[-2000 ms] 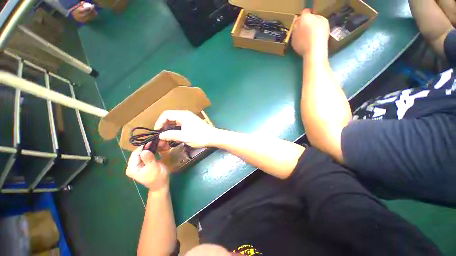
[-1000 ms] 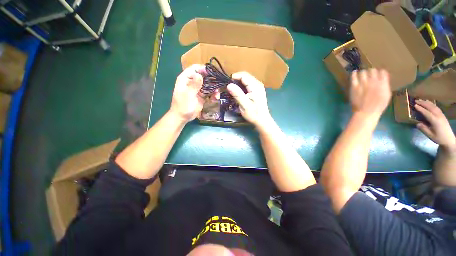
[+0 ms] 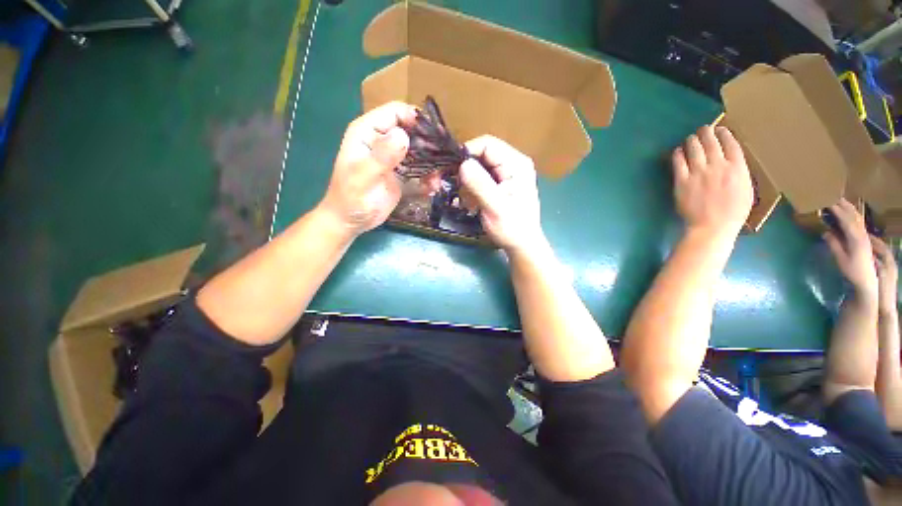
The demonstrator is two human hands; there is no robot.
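Note:
My left hand [image 3: 368,168] and my right hand [image 3: 502,190] both grip a bundled black cable [image 3: 431,148], one at each side, above an open product box [image 3: 485,87]. The box is brown cardboard and its long lid with rounded flaps lies back, away from me. Inside, below the cable, a greyish shiny bag [image 3: 413,210] shows at the left and a black part [image 3: 455,215] beside it. The cable and my hands hide the rest of the box.
Co-workers' hands [image 3: 714,183] at the right touch other open boxes [image 3: 796,128]. A black case [image 3: 707,42] stands at the back. A supply carton [image 3: 87,380] with dark items is below the table edge at left. A yellow-and-black device [image 3: 868,104] is far right.
My view has swung round since two seconds ago. The cable is still in both hands over the box, now pulled into a fan shape. The co-worker's hand has moved at the neighbouring box.

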